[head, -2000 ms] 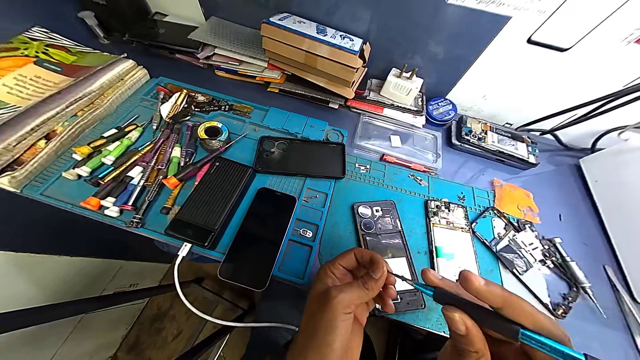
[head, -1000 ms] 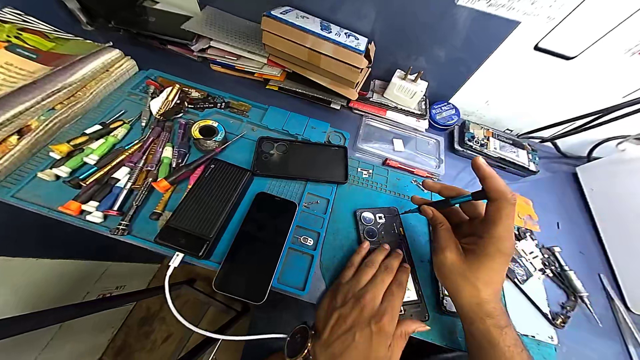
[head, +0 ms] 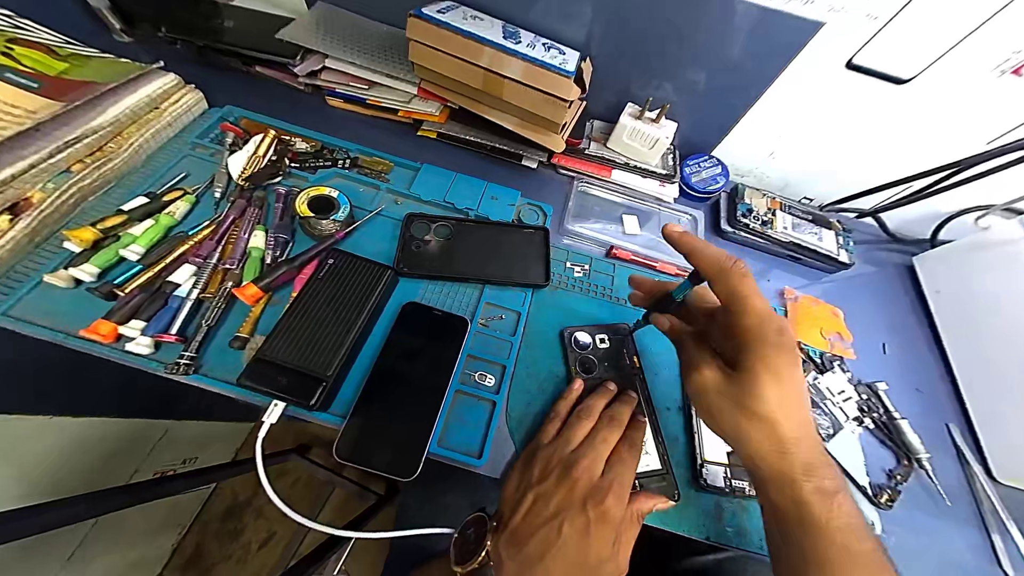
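Observation:
An opened smartphone (head: 616, 356) lies on the teal repair mat, its camera lenses and part of its inside showing. My left hand (head: 580, 472) lies flat across its middle and lower part, fingers spread, hiding much of it. A screwdriver with a blue and black handle (head: 670, 302) is held in the fingers of my right hand (head: 724, 344). Its lower end is at the phone's top right corner; the exact contact cannot be told. Partly behind my right forearm lies a second opened phone (head: 716, 452).
Left of the work stand a dark phone (head: 404, 392), a black power bank (head: 320, 328) with a white cable (head: 300, 512), and several screwdrivers (head: 152, 232). A black phone case (head: 476, 250) and a clear plastic box (head: 632, 216) lie behind. Tweezers (head: 984, 496) and loose phone parts (head: 864, 408) are right.
Two seconds ago both hands were together at the screwdriver's tip above the phone's lower part. Since then my left hand has come down onto the phone, and the screwdriver has moved to its top corner.

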